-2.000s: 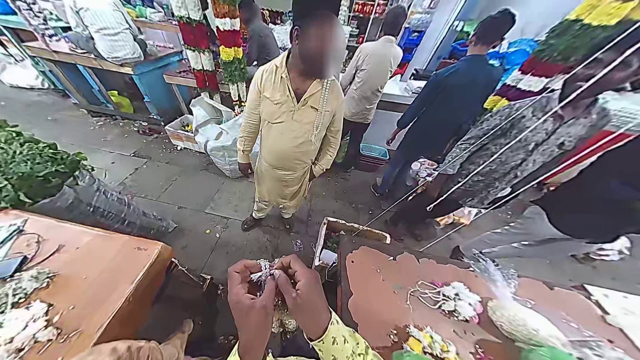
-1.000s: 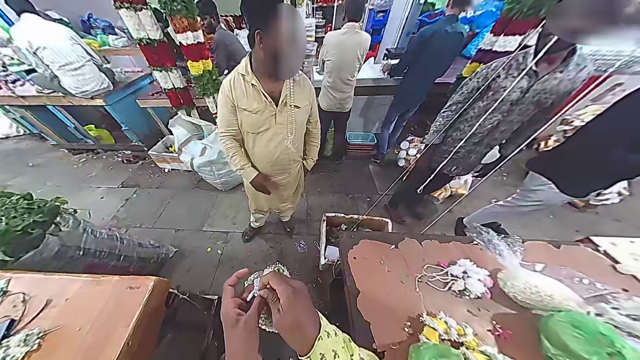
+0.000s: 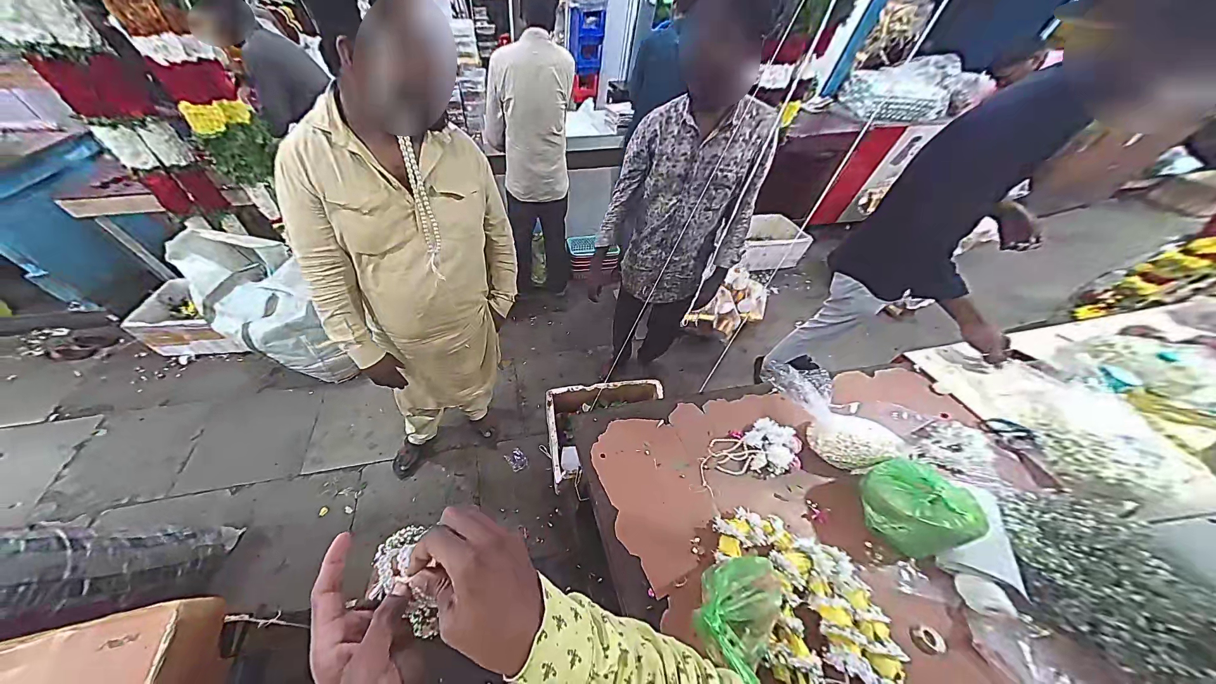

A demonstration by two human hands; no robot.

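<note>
My left hand [image 3: 356,622] is at the bottom, its index finger pointing up and its thumb touching the garland. My right hand [image 3: 484,584], in a yellow printed sleeve, pinches the same spot between thumb and fingertips. Between and behind the hands hangs a small garland of white flowers [image 3: 388,556], partly hidden by the fingers. On the brown table to the right lie a bunch of white flowers with string [image 3: 768,446], a yellow and white flower garland [image 3: 836,613] and green plastic bags [image 3: 921,508]. A clear bag of white buds [image 3: 855,440] lies behind them.
A person in a cream kurta [image 3: 408,237] stands ahead; a person in a patterned shirt [image 3: 693,190] is farther back. Another in dark clothes [image 3: 959,180] leans over the table's far right. A white-rimmed box [image 3: 608,389] stands beside the brown table [image 3: 636,503]. Strings cross the view.
The view has swung to the right. The person in the patterned shirt now faces this way, and the one in dark clothes now leans with a hand at the table. My left index finger has straightened.
</note>
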